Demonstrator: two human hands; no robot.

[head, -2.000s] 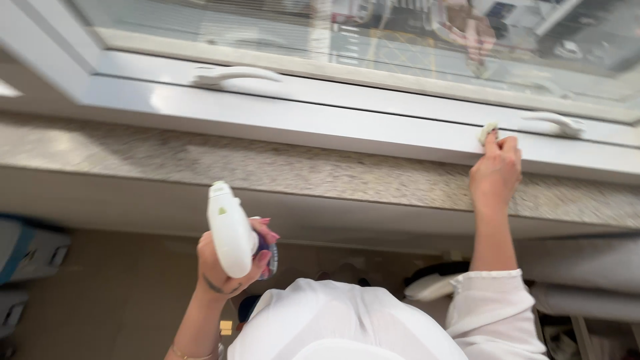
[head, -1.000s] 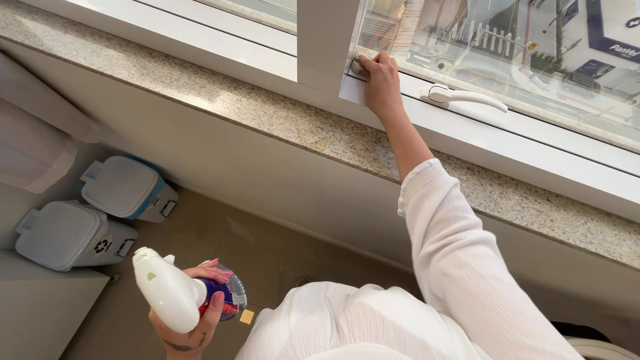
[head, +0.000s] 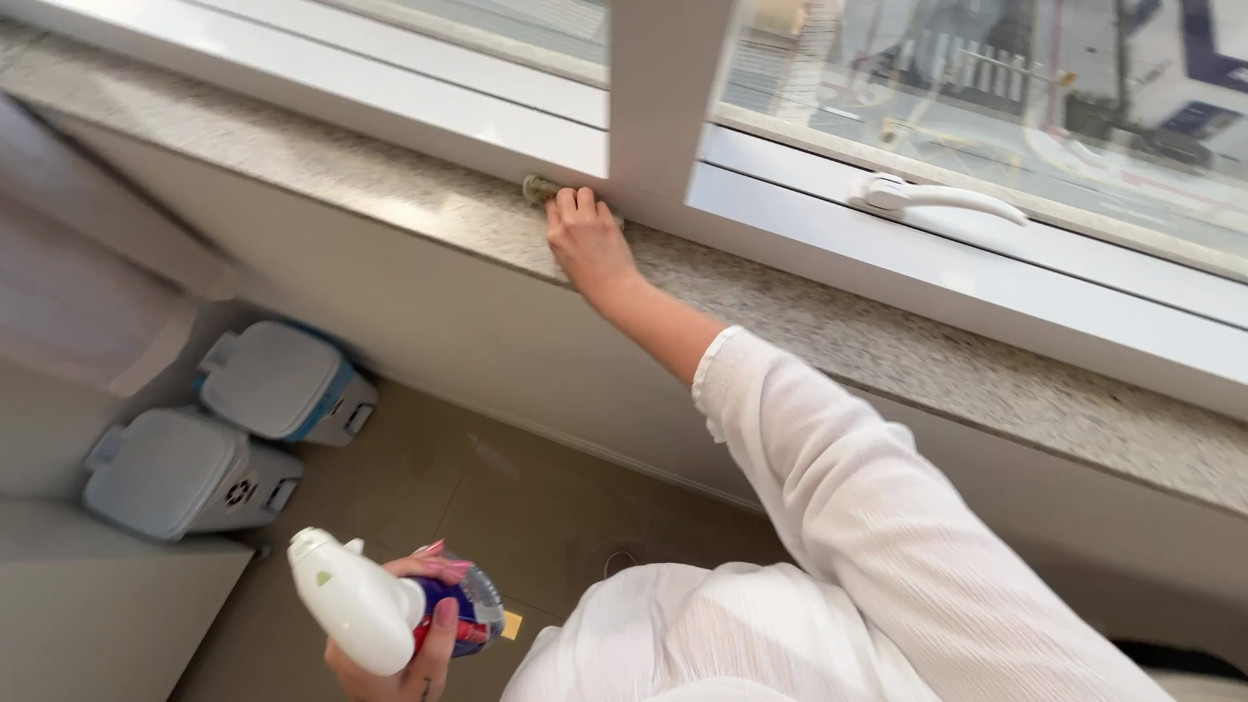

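My left hand (head: 419, 624) grips a spray bottle (head: 356, 604) with a white trigger head and a clear, blue and red body, low in the view above the floor. At the foot of the window frame (head: 651, 107), my right hand (head: 590, 239) presses a greenish-beige cloth (head: 538, 189) onto the speckled stone windowsill (head: 390, 190). Most of the cloth is hidden under the fingers. To the right of that hand, a white window handle (head: 941, 198) lies along the lower frame.
Two grey lidded pedal bins, one (head: 273, 380) with a blue band and the other (head: 171, 468) with a recycling mark, stand on the tiled floor at the left. Beside them is a light cabinet (head: 107, 595). Pale fabric (head: 88, 253) hangs at the far left.
My right hand has moved with the cloth from the lower corner of the window frame down onto the stone sill. My left hand still holds the spray bottle. The view swung left earlier.
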